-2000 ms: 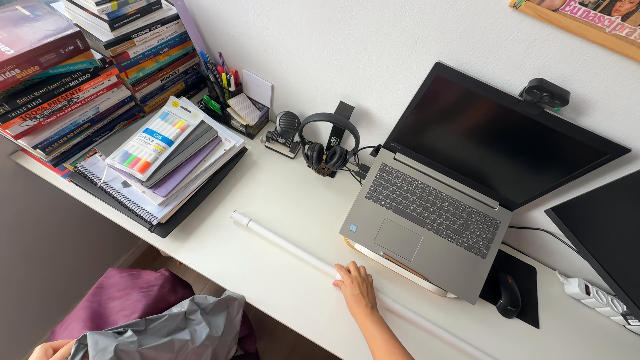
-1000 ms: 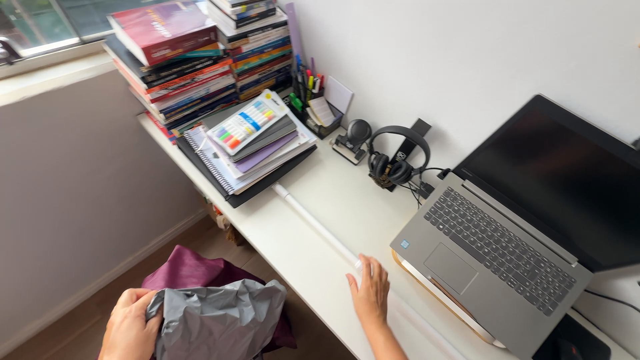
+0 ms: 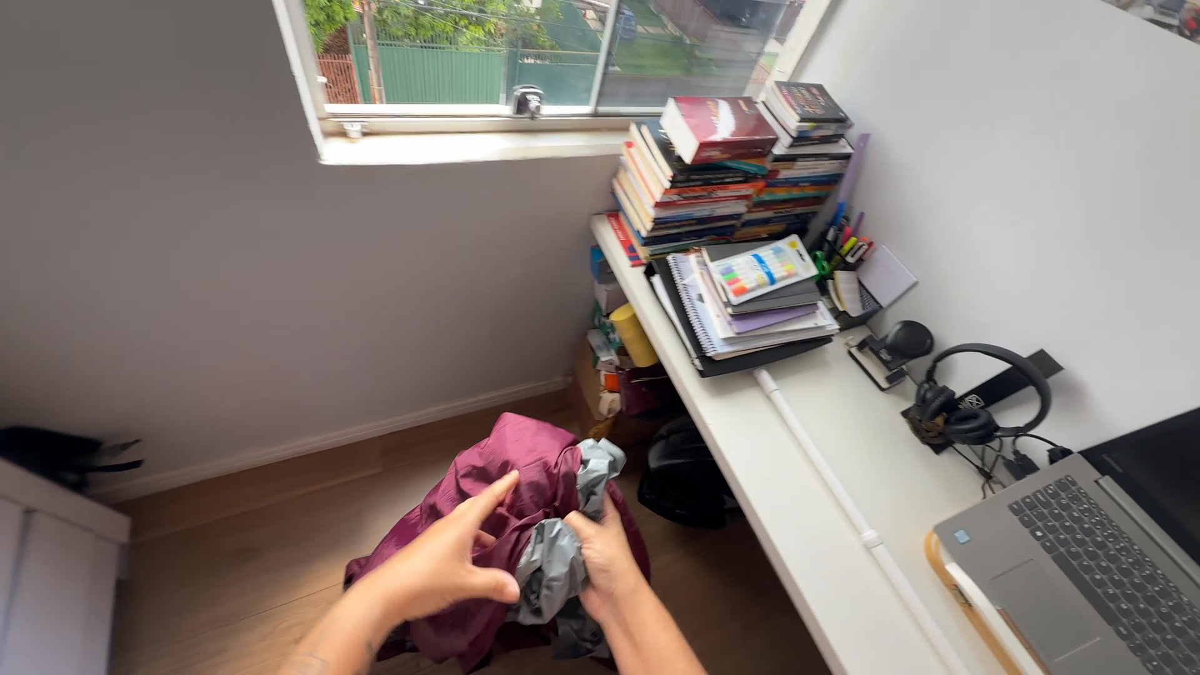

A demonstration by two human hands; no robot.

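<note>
A bunched maroon fabric (image 3: 516, 450) with a grey lining (image 3: 551, 572) hangs over the wooden floor, left of the desk. My right hand (image 3: 605, 553) grips the grey lining near its edge. My left hand (image 3: 459, 553) is spread over the maroon side, thumb and fingers apart; whether its fingertips touch the cloth cannot be told. A white rod (image 3: 825, 469) with a joint collar lies lengthwise on the white desk, reaching from the notebooks toward the laptop, and neither hand is on it.
The white desk (image 3: 750, 487) bears stacked books (image 3: 694, 202), notebooks (image 3: 769, 323), a pen holder (image 3: 858, 286), headphones (image 3: 994, 394) and a laptop (image 3: 1078, 562). Boxes and a black bag (image 3: 684, 473) are under it. A window (image 3: 553, 66) is behind, a white cabinet (image 3: 56, 562) at left.
The view has swung left toward the window. My right hand has left the white rod and now holds the grey lining. My left hand, which held the cloth, has opened.
</note>
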